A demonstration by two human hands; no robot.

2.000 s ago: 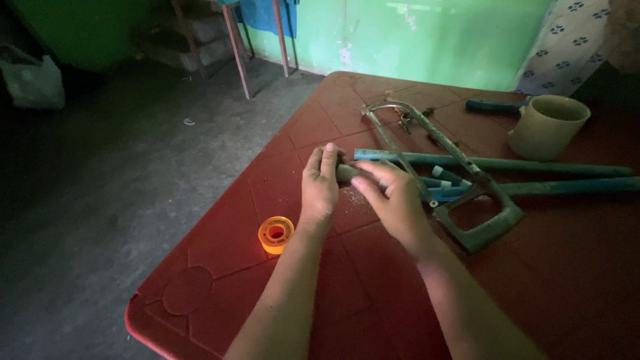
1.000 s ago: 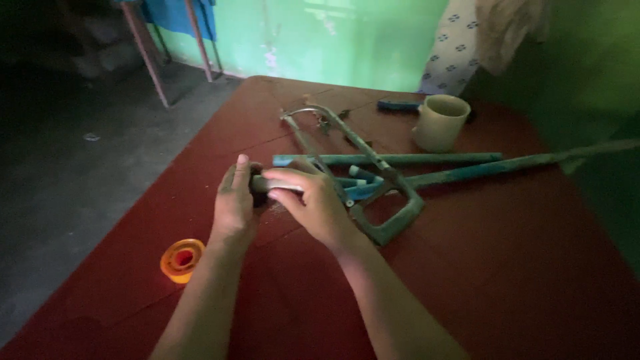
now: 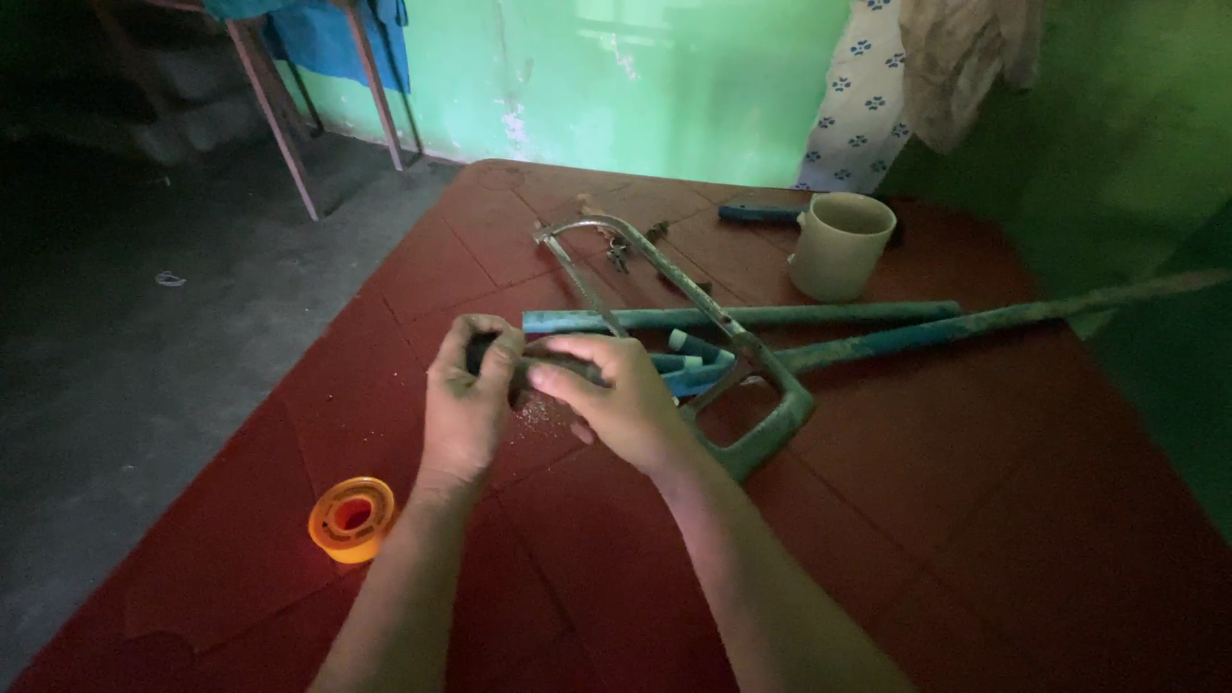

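Above the red table (image 3: 914,481), my left hand (image 3: 472,395) grips a dark round piece at the end of a short greyish pipe piece (image 3: 568,368). The fingers of my right hand (image 3: 616,399) close around the pipe's other part; fingers hide much of it. Just beyond my right hand lies a hacksaw (image 3: 707,298) with a metal frame, resting across blue-green pipes (image 3: 818,315). Short blue pipe pieces (image 3: 703,348) lie by its frame. An orange spool of tape (image 3: 352,520) sits left of my left forearm. Pale crumbs are on the table under my hands.
A beige mug (image 3: 842,245) stands at the back right, before a dark blue handle-like object (image 3: 760,214). Small metal pieces (image 3: 618,252) lie behind the hacksaw. A long pipe (image 3: 1011,316) reaches past the table's right edge. The green wall rises behind the table.
The view has shifted. Both hands stay together on the pipe piece throughout; the spool, hacksaw and mug keep their places on the table.
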